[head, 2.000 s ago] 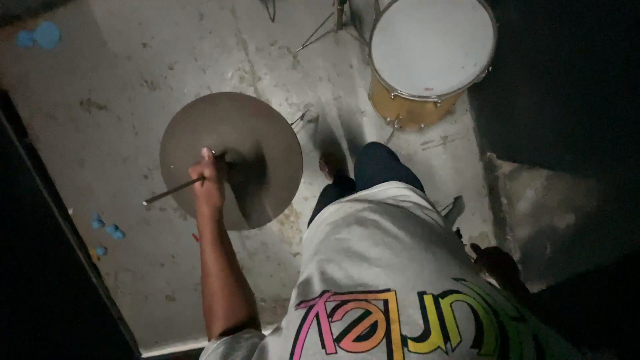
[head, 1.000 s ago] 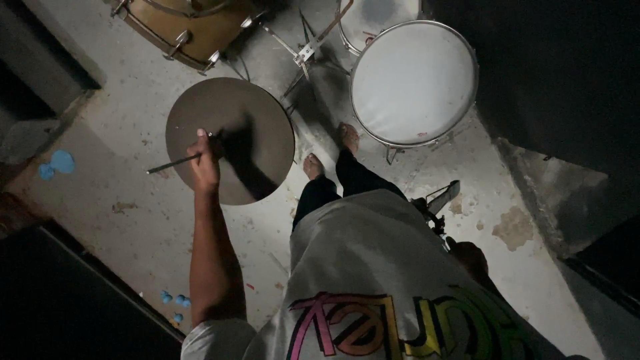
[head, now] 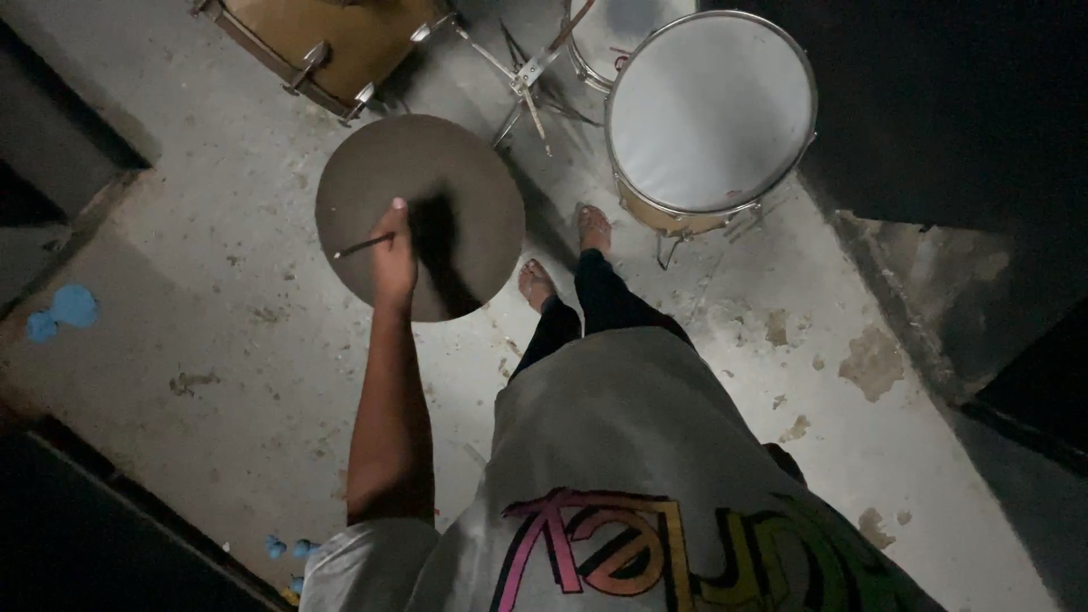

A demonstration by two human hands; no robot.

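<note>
My left hand [head: 395, 255] is closed around a thin dark stick [head: 364, 246], whose pale tip points to the left. Beneath the hand is a large, round, dark brown disc [head: 476, 187], with the shadow of the hand and arm across it. Whether the hand touches the disc, I cannot tell. My right hand is out of sight; only a dark shape shows beside the right edge of my shirt. Ahead and to the right stands a drum with a white head [head: 710, 110], a metal rim and a golden-brown shell.
At the top left lies a larger golden-brown drum [head: 340, 42] with metal lugs. Metal stand legs [head: 527, 76] spread between the drums, beside another white-headed drum [head: 625, 34]. Blue pieces [head: 75, 306] lie on the worn grey floor at left. Dark panels border both sides.
The metal, pedal-like device and the dark hand near it, seen at my right side a second ago, have gone from view. My left hand still holds the stick over the disc.
</note>
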